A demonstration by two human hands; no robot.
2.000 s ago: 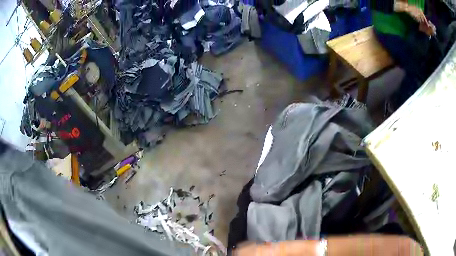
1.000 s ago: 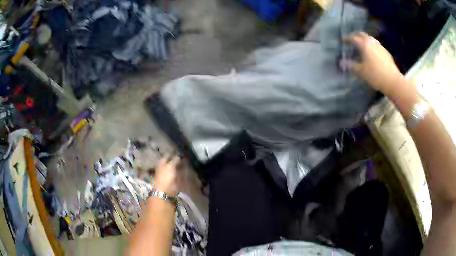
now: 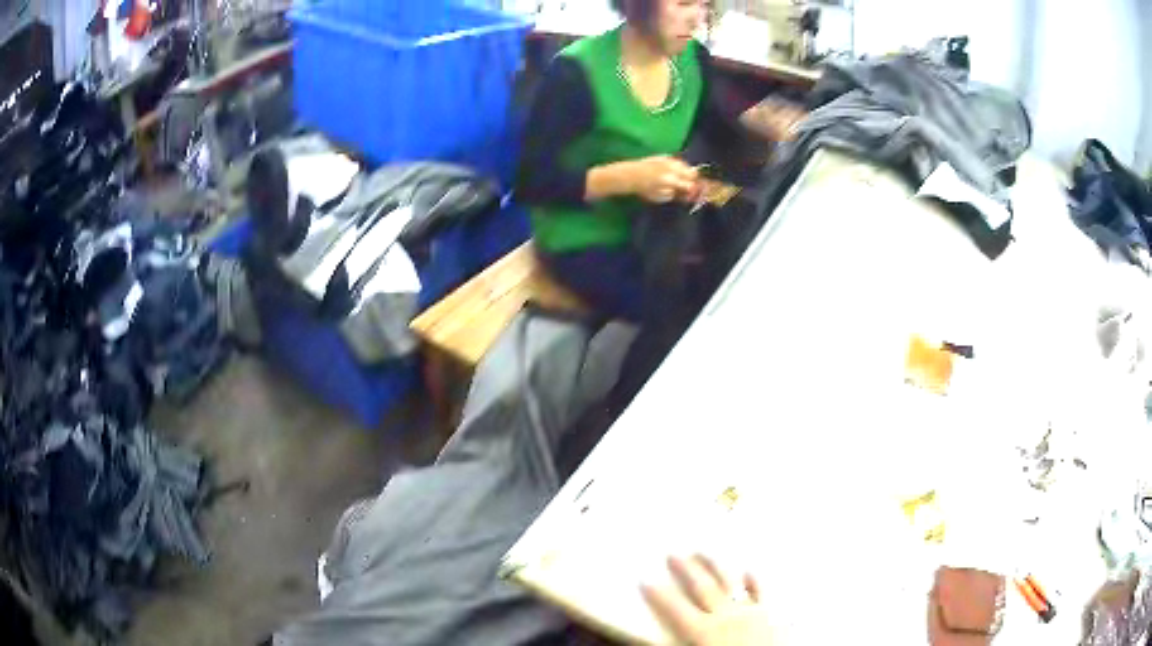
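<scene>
My right hand [image 3: 714, 612] is blurred at the bottom edge, over the near edge of the pale table [image 3: 758, 416]. Its fingers are apart and nothing shows in it; the wrist is cut off. My left hand is not in view. Grey jeans [image 3: 442, 543] hang in loose folds left of the table, with their lower part cut off by the picture's edge. On the table, right of my hand, lie a brown patch [image 3: 966, 606] and orange-handled snips [image 3: 1035, 598].
A person in a green top [image 3: 619, 139] sits on a wooden bench [image 3: 486, 303] beyond the jeans. Blue bins [image 3: 404, 82] stand behind. Dark garments [image 3: 884, 114] lie on the table's far end. Cloth heaps [image 3: 101, 492] cover the floor at left.
The view has swung right and up. My right hand has let go of the grey jeans and is now at the table edge. My left hand has gone out of view.
</scene>
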